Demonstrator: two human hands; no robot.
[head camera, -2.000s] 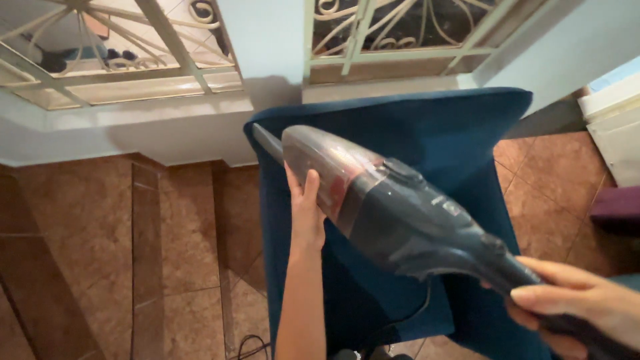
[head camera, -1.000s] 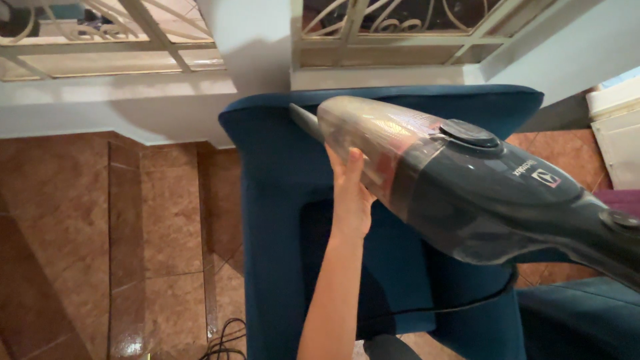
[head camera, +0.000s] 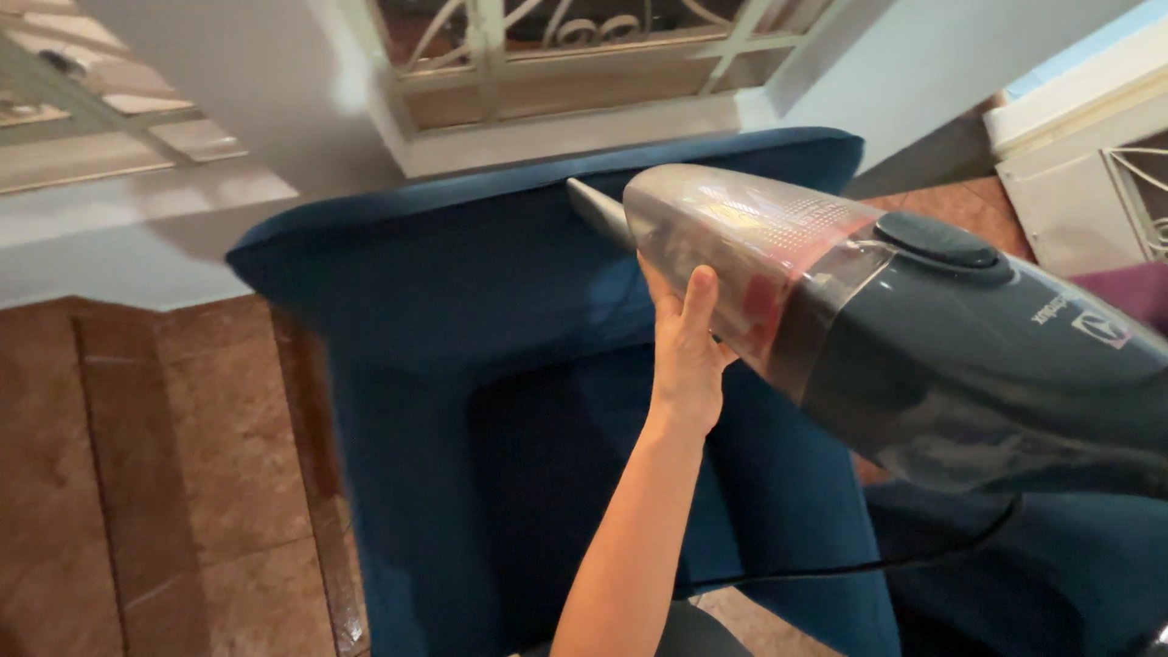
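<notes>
An Electrolux handheld vacuum cleaner (head camera: 912, 347) with a clear dust cup and dark body reaches in from the right. My left hand (head camera: 689, 351) grips the underside of the dust cup near its front. The narrow crevice nozzle (head camera: 600, 214) points up and left, at the top edge of the backrest of a blue upholstered armchair (head camera: 411, 292); whether it touches the fabric is hard to tell. A black power cord (head camera: 849, 568) hangs below the vacuum across the chair. My right hand is outside the frame, as is the vacuum's handle end.
Behind the backrest stand a white wall (head camera: 265, 109) and a window with a metal grille (head camera: 566, 68). Brown tiled steps (head camera: 201, 438) lie at the left. A white panel (head camera: 1049, 201) and a purple item (head camera: 1127, 287) are at the right, with more blue upholstery (head camera: 995, 566) below.
The nozzle has moved rightward along the backrest's top edge, from near its left corner toward its middle. My right hand, seen on the handle two seconds ago, has left the view.
</notes>
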